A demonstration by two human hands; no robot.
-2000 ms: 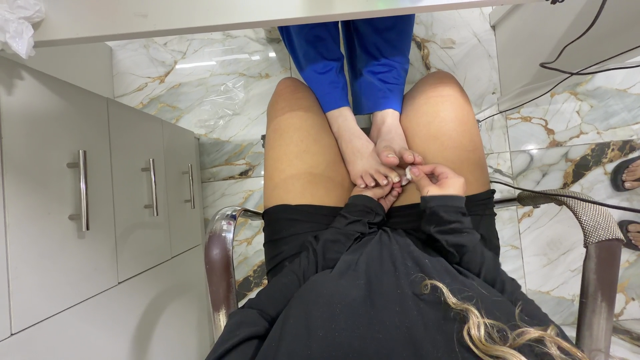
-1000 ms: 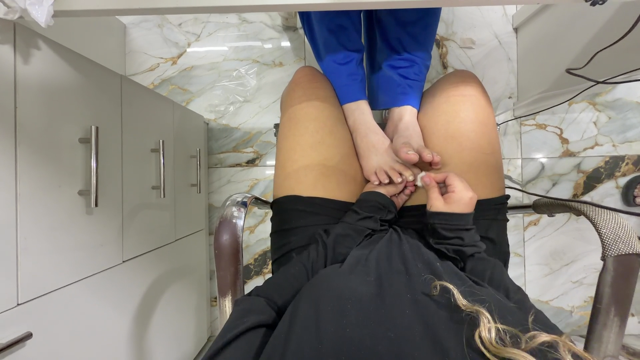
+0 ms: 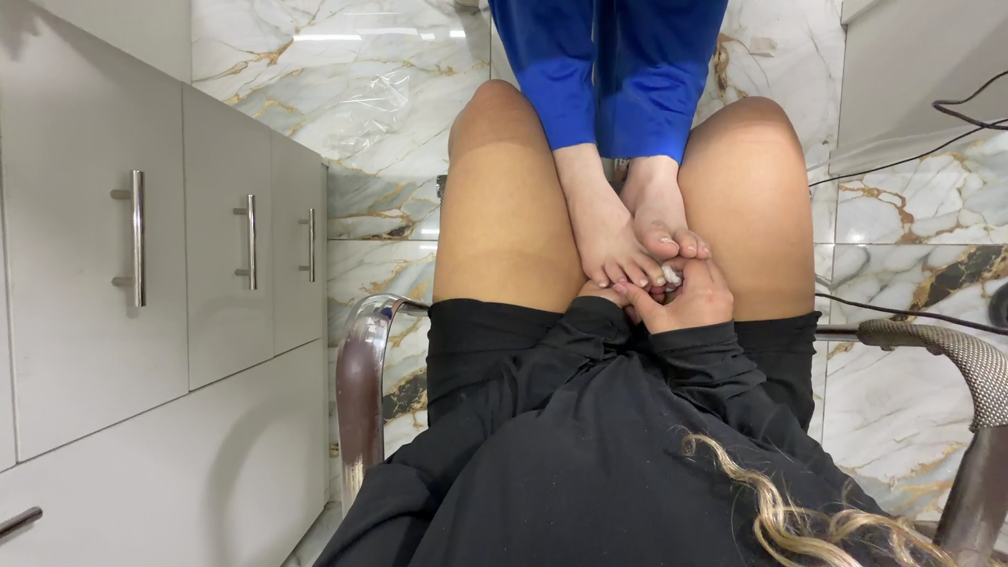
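Observation:
Another person's bare foot [image 3: 605, 228] rests between my thighs, toes toward me, and that person's other foot [image 3: 660, 211] lies beside it to the right. My left hand [image 3: 605, 293] is under the toes of the first foot, mostly hidden by them and by my sleeve. My right hand [image 3: 693, 299] is bent at the toes, its thumb reaching left beside the nails. A small white wad [image 3: 671, 276], perhaps cotton, shows between its fingers and the big toe. Contact between my two hands is partly hidden.
Blue trouser legs [image 3: 622, 79] come down from the top. Grey cabinets with metal handles [image 3: 138, 238] stand at left. Chair armrests flank me, the left one [image 3: 361, 378] worn. Black cables [image 3: 906, 311] run at right. Clear plastic film [image 3: 378, 110] lies on the marble floor.
My right hand has moved in closer to the toes and my left hand, with its thumb now extended toward the nails. The feet stay between my thighs. The view has shifted.

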